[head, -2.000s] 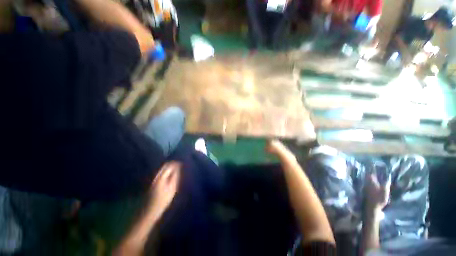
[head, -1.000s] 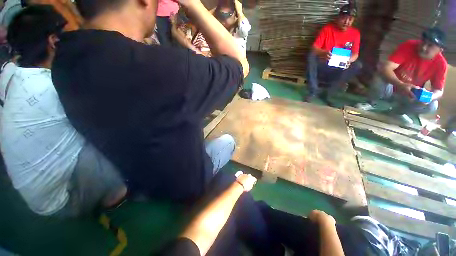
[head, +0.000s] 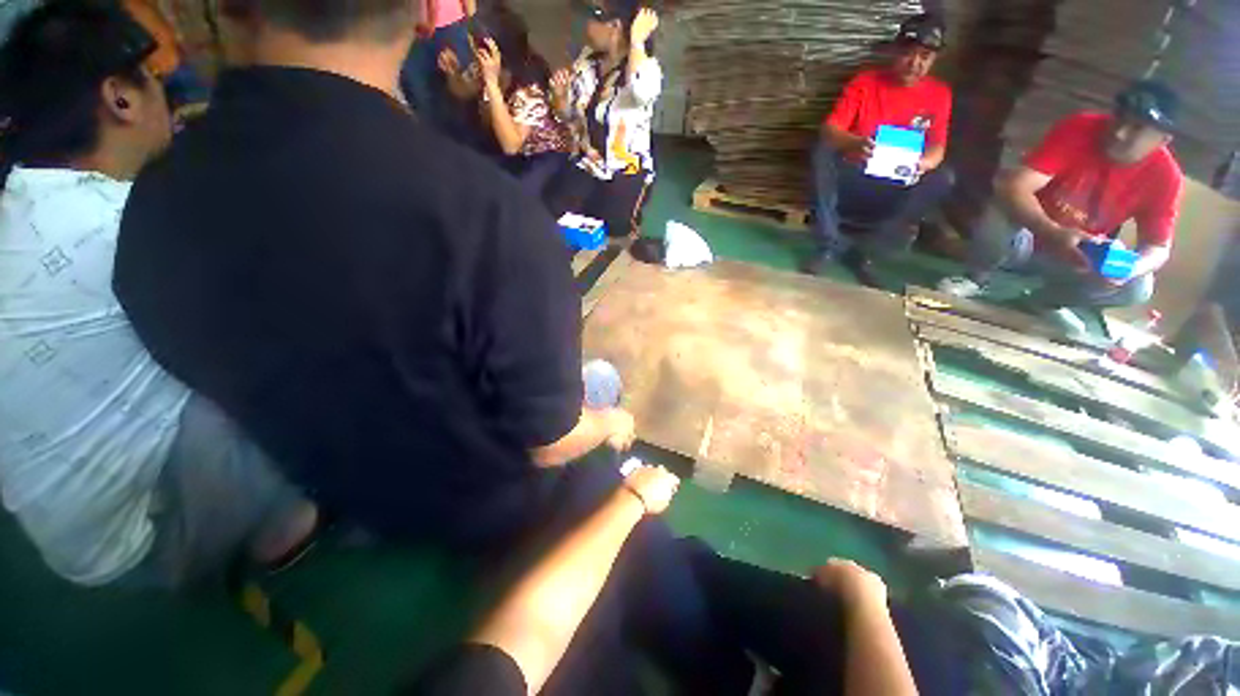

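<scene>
My left hand [head: 653, 488] rests near my left knee, with a red string at the wrist. A small white bit shows beside its fingers; I cannot tell whether the hand holds it. My right hand [head: 853, 585] lies on my right knee with its fingers curled down, and nothing shows in it. The worn plywood board [head: 775, 381] lies in front of my knees, with reddish stains on its near part. Neither hand touches it.
A person in black [head: 340, 299] sits close at the left. Slatted pallets [head: 1088, 476] lie at the right. Across the board, two people in red hold blue-and-white boxes [head: 898, 154]. Another box [head: 581, 231] and a white bag [head: 687, 245] are at the far left.
The left neighbour's raised arm has come down beside the board. A blue-and-white box has come into view behind that neighbour. My hands have stayed on my knees since the previous frame.
</scene>
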